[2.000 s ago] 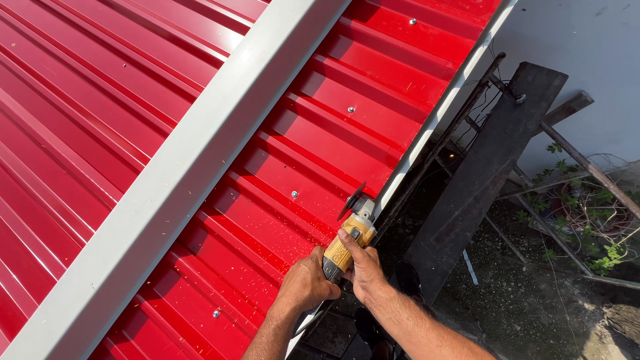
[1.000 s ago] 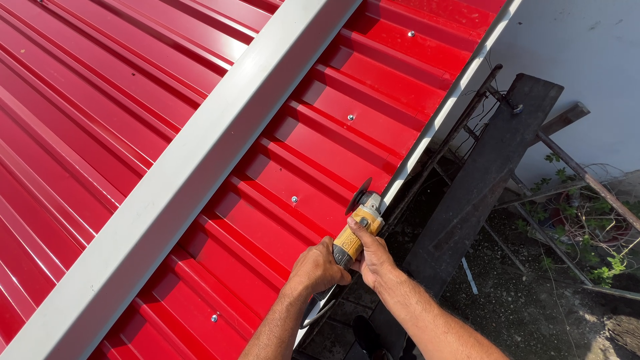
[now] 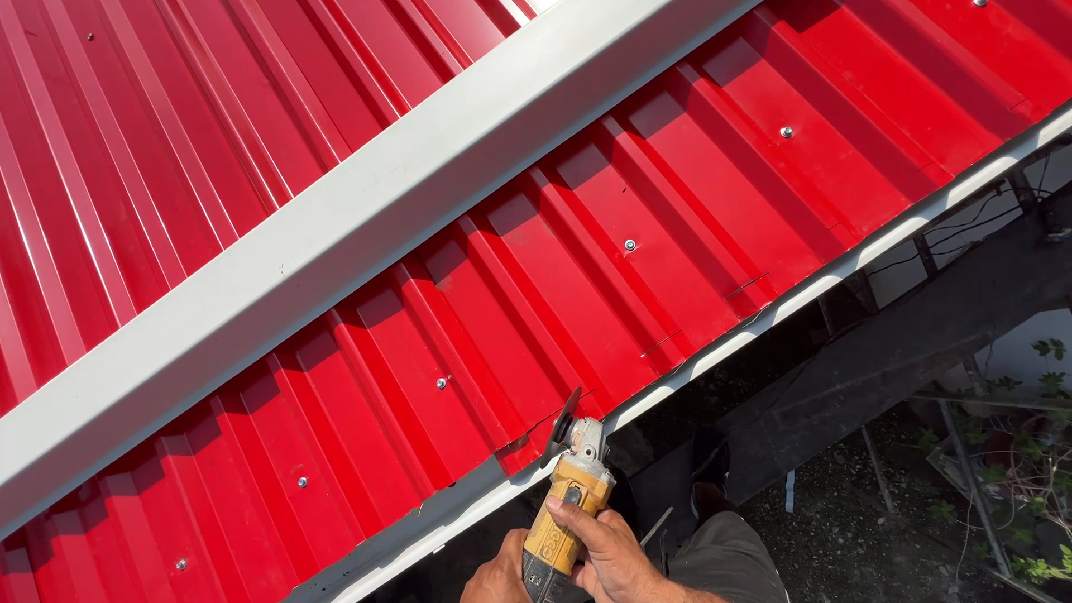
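A yellow and black angle grinder point(image 3: 563, 523) is held between my two hands at the roof's lower edge. My left hand point(image 3: 498, 576) grips its rear body, partly cut off by the frame's bottom. Around the right side of the body is my right hand point(image 3: 610, 548), its thumb lying near the switch. The thin dark cutting disc point(image 3: 561, 425) meets the edge of the red corrugated metal roofing sheet point(image 3: 502, 335). Short dark slits run across the sheet's ribs to the right of the disc. Left of the disc, the sheet's edge sits further back, and a white metal gutter point(image 3: 469, 519) shows beside it.
A grey metal beam point(image 3: 335, 222) crosses diagonally above the roofing. Screw heads point(image 3: 630, 245) stand up from the sheet. Beyond the gutter, a dark plank point(image 3: 888, 327), metal bars and plants lie lower down. My leg and shoe show below the roof edge.
The view has swung round and shows the roof edge from another angle. Both hands remain on the grinder. The disc is at the sheet's edge in all the frames.
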